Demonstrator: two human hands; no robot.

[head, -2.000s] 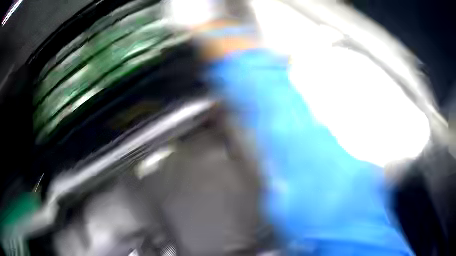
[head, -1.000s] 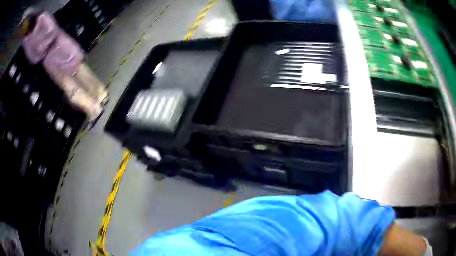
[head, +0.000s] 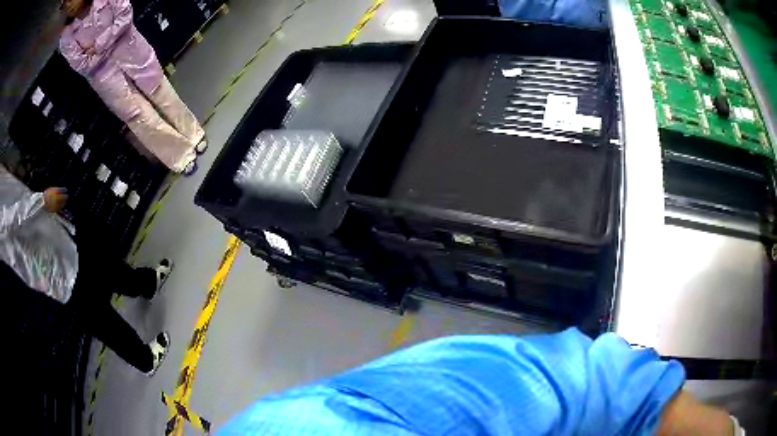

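Note:
A blue sleeve comes in from the bottom edge and reaches right to a bare wrist with a sliver of white cuff at the lower right edge. It appears to be my left arm; the hand is cut off. My right hand is out of the picture. Green circuit boards (head: 694, 72) lie edge to edge on the conveyor (head: 639, 183) at the upper right, with black parts along them. Below them are a dark section and a shiny metal plate (head: 711, 289). No hand touches the boards.
Large black floor bins (head: 477, 230) stand left of the rail; clear ribbed blister trays (head: 290, 166) lie in the left one. A person in pink (head: 128, 68) stands at the upper left, another person (head: 43, 247) at the left edge. Black totes line the far left; yellow-black tape (head: 204, 324) marks the floor.
The view has swung from a blurred close look at green boards and the blue sleeve to the bins and floor. Since one second ago, the second person has come further into view at left.

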